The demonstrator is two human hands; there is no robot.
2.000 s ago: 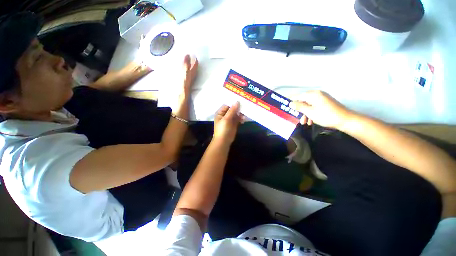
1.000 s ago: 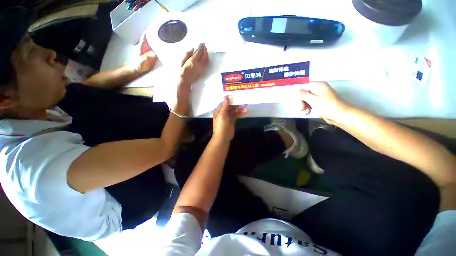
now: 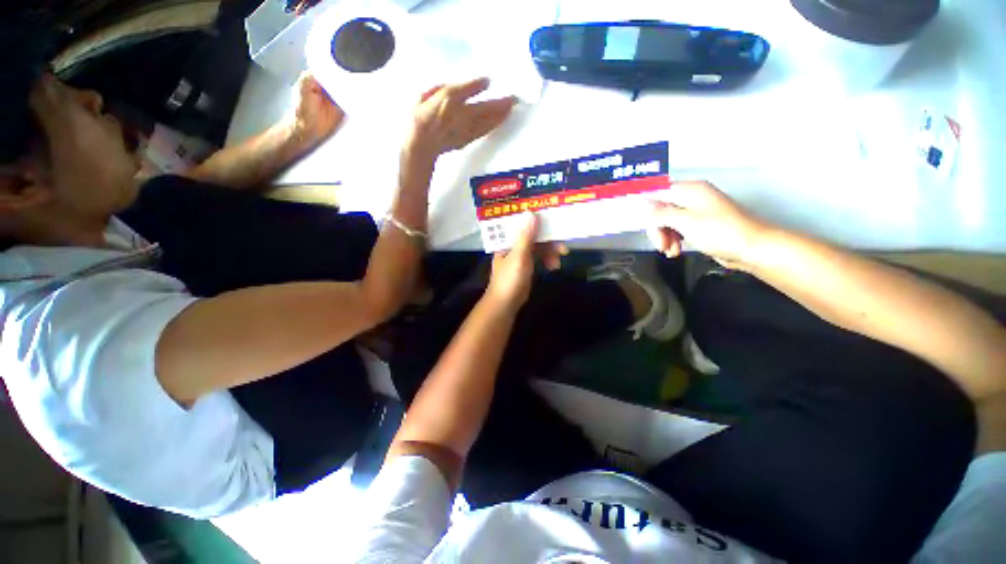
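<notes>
A long printed parking card (image 3: 579, 187) is held over the table's near edge. It has a dark blue top, a red band with yellow text and a white lower strip; the text is too small to read. My left hand (image 3: 520, 256) grips its lower left part, thumb on the front. My right hand (image 3: 697, 218) grips its right end. The fingers behind the card are hidden. A glossy black mirror dash cam (image 3: 649, 57) lies on the white table beyond the card.
A person (image 3: 221, 320) sits at my left, one hand over the white table (image 3: 838, 204). A white roll (image 3: 364, 46) and a white open carton (image 3: 270, 33) stand far left. A dark-lidded container (image 3: 866, 13) is at the far right, a small printed label (image 3: 938, 143) nearer.
The card has turned from slanting down rightwards to nearly level, its right end slightly higher, and has moved a little left. The neighbour's hand has moved right and opened out, away from the roll.
</notes>
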